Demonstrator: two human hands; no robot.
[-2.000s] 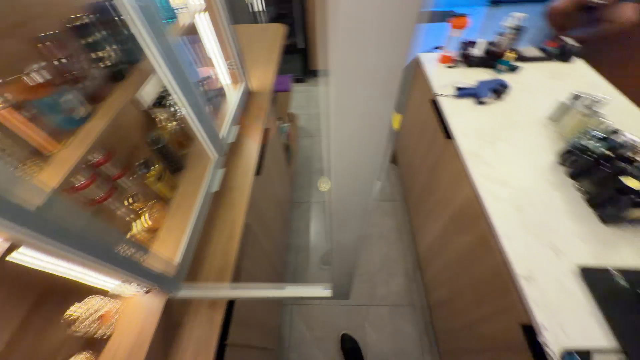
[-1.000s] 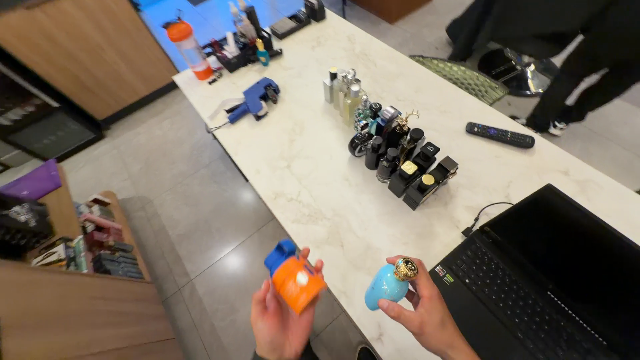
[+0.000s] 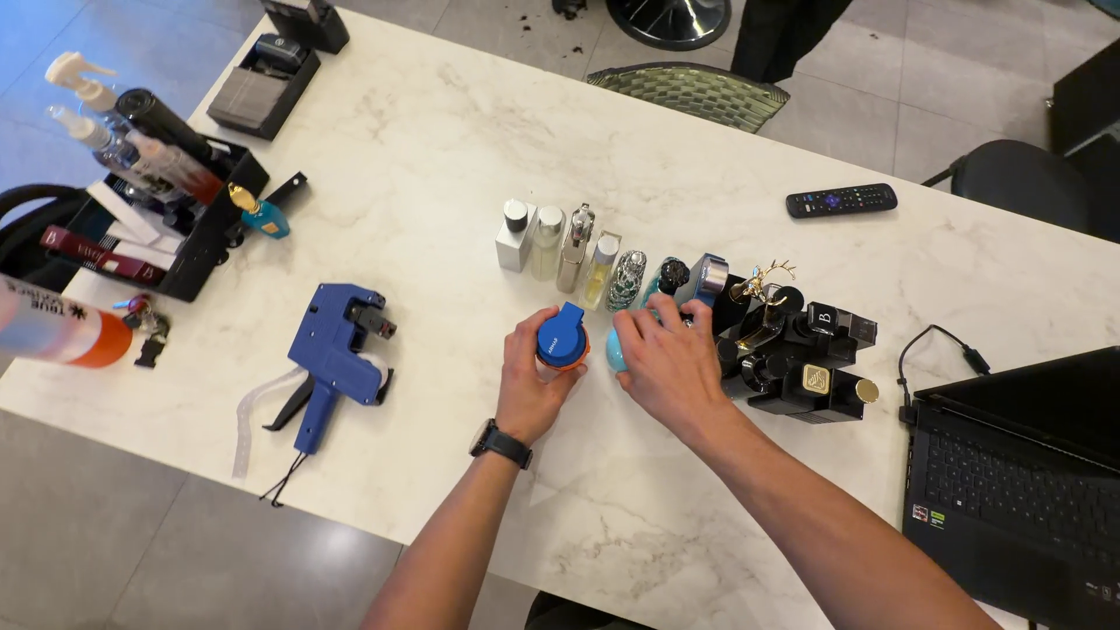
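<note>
My left hand point(image 3: 535, 376), with a watch on its wrist, grips an orange bottle with a blue cap point(image 3: 562, 338) low at the marble-look table. My right hand point(image 3: 669, 367) is closed over a light blue perfume bottle point(image 3: 616, 350), most of it hidden under the fingers. Just beyond both hands runs a row of clear and silver perfume bottles point(image 3: 548, 243). A silver ornate bottle point(image 3: 627, 280) and a blue bottle point(image 3: 710, 278) stand there too. Right of my right hand is a cluster of black perfume bottles point(image 3: 814, 389), with a gold deer-head cap point(image 3: 768, 284) among them.
A blue price-label gun point(image 3: 337, 350) lies at left. Behind it are a black organizer box point(image 3: 197, 262), a small teal bottle point(image 3: 266, 219) and an orange-ended shaker bottle point(image 3: 66, 325). A remote control point(image 3: 842, 200) and a black laptop point(image 3: 1024, 472) are at right. A person's dark-clothed leg point(image 3: 783, 35) shows beyond the table.
Both hands, with the orange and light blue bottles in them, have moved from the table's near edge to beside the perfume bottles. The view now looks more steeply down at the table.
</note>
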